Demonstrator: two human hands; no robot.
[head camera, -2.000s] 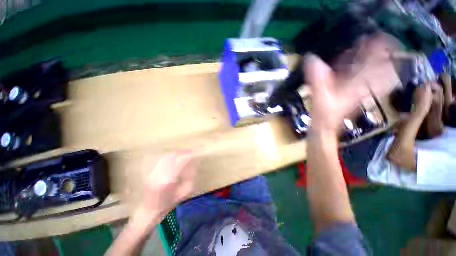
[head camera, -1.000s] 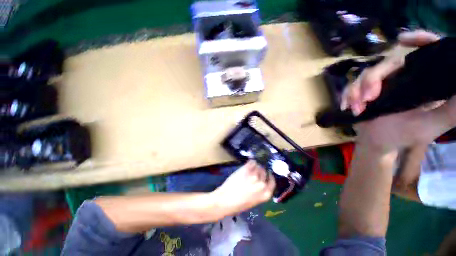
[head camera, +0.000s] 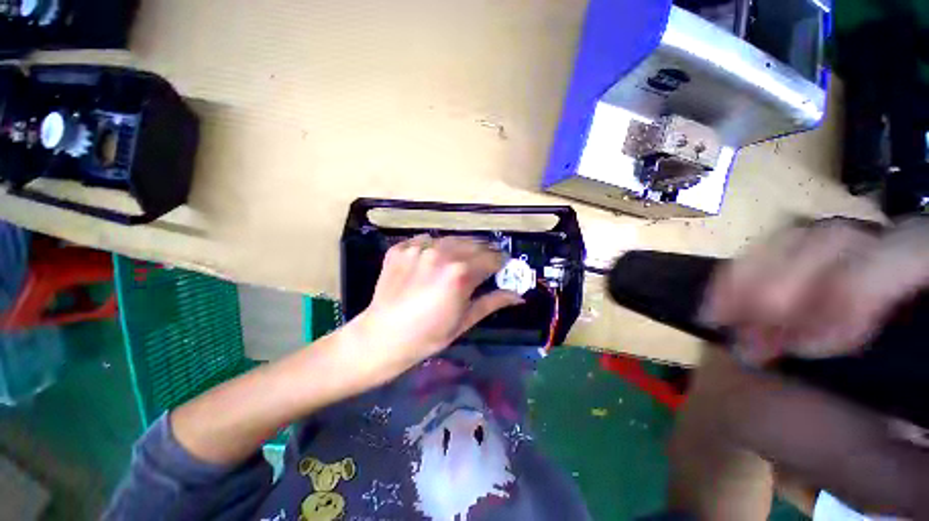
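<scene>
A black plastic housing (head camera: 463, 214) lies on the bench in front of me, its slot handle on the far edge. My left hand (head camera: 433, 295) lies over its middle, fingers at a white disc (head camera: 516, 276), and hides part of the inside. Red wires (head camera: 553, 324) hang from the disc's right side. My right hand (head camera: 815, 290), blurred, grips the black electric screwdriver (head camera: 662, 287). Its thin bit points left at the housing's right end; I cannot tell whether it touches a screw.
The blue and silver screw feeder (head camera: 652, 112) stands beyond the housing to the right. Another black housing with a white disc (head camera: 163, 148) lies at left, one more behind it. More black parts (head camera: 866, 132) are at far right. A green mesh crate (head camera: 183, 315) is below the bench edge.
The housing has come in from a tilted position at the bench edge and now lies level before me. The screwdriver has moved left and down to its right end. The view has shifted closer to the bench.
</scene>
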